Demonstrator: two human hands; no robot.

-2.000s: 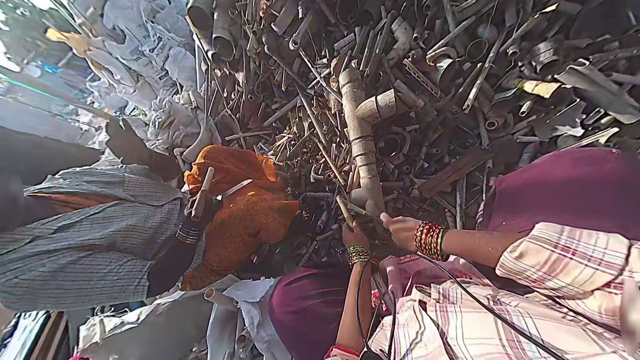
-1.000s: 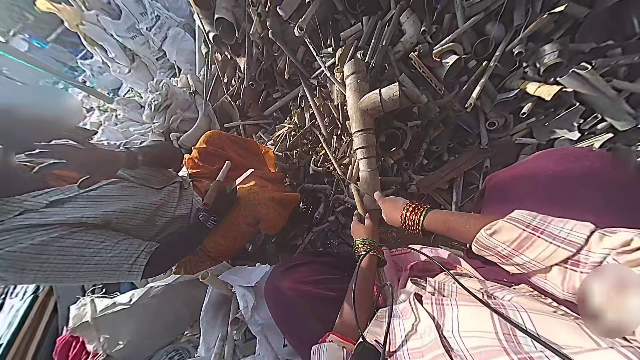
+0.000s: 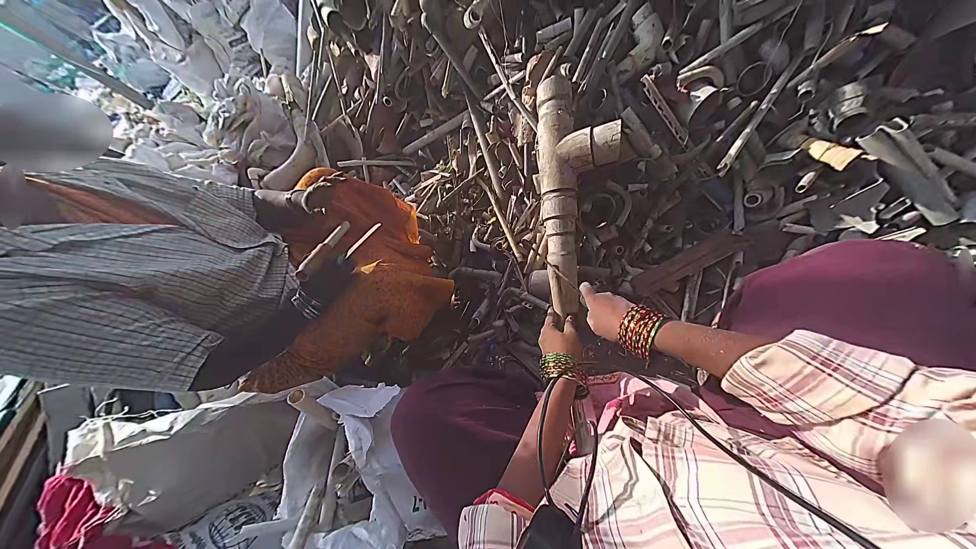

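Note:
A long, dirty beige plastic pipe with a side branch (image 3: 559, 191) lies over a heap of scrap, pointing away from me. My left hand (image 3: 560, 339), with green bangles at the wrist, grips its near end. Just right of that end is my right hand (image 3: 606, 311), wearing red and green bangles, its fingers closed around something thin that I cannot make out. A thin dark strand or wire crosses the pipe near those fingers. Black cables run over my plaid shirt.
Scrap pipe pieces (image 3: 686, 175) spread ahead and right. At left, a co-worker in a checked shirt (image 3: 145, 267) and orange cloth (image 3: 381, 282) holds a small tool with a wooden handle (image 3: 324, 252). White sacks (image 3: 191, 450) lie at lower left, white plastic scrap (image 3: 221, 114) at upper left.
My right hand has shifted slightly away from the pipe's near end, which it was beside a second ago. The co-worker's farther hand has moved onto the orange cloth.

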